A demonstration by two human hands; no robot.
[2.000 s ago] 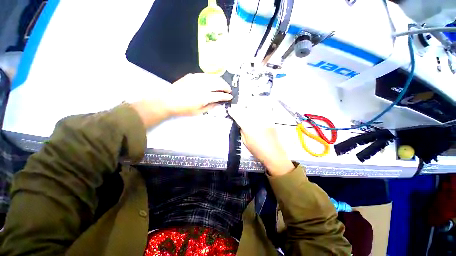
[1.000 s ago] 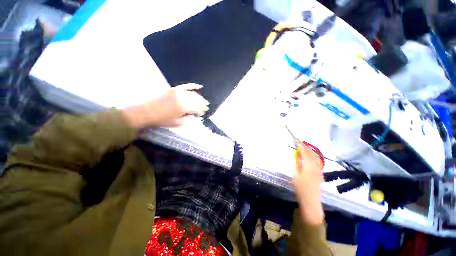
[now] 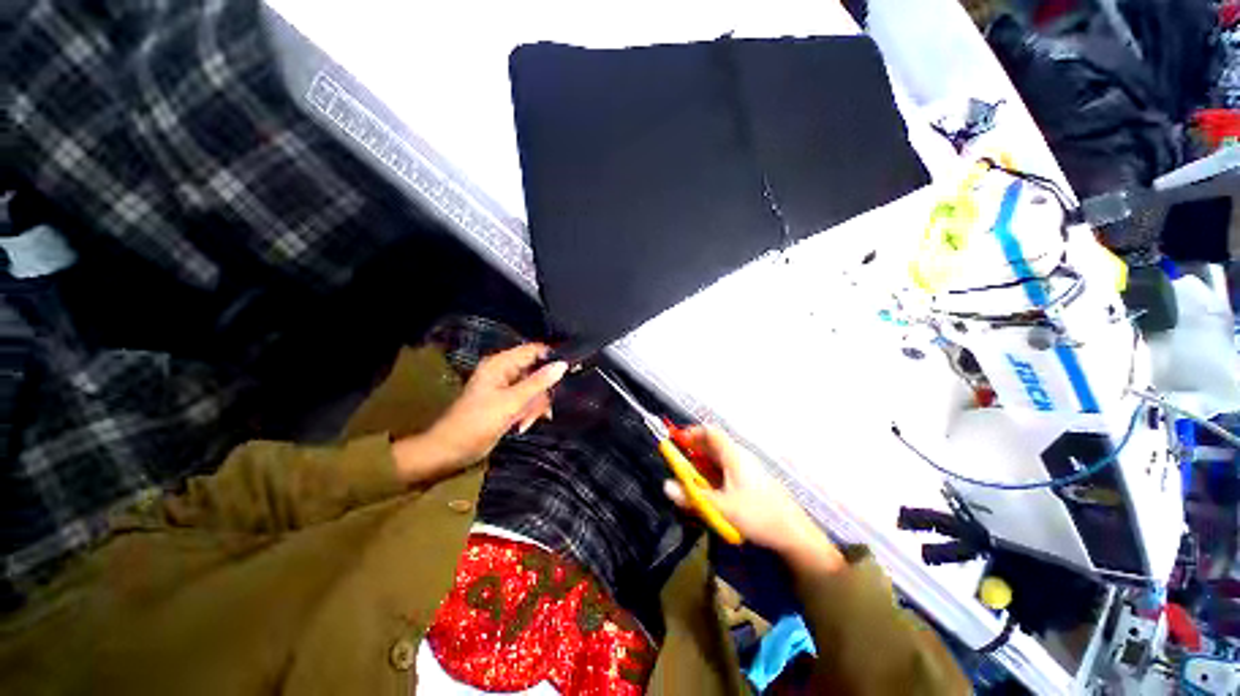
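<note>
The black fabric panel [image 3: 680, 177] lies flat on the white machine table, its lower corner reaching over the table's front edge. My left hand [image 3: 496, 408] pinches that corner between thumb and fingers. My right hand [image 3: 741, 496] holds the thread snips [image 3: 687, 476], with one red and one yellow-orange handle. Their metal blades point up and left, with the tips close to the pinched corner. A seam line with pale thread runs down the panel. Whether the blades touch the fabric, I cannot tell.
The sewing machine [image 3: 1040, 360] stands at the right, with a yellow-green tag [image 3: 942, 242] at its head. Black toothed-looking scraps [image 3: 945, 534] and a yellow ball [image 3: 995, 593] lie on the table at lower right. Plaid cloth [image 3: 204, 123] is heaped at left.
The view has turned toward the left. The snips were lifted off the table by my right hand and brought beside my left hand. The panel has moved away from the machine head to the table's front edge.
</note>
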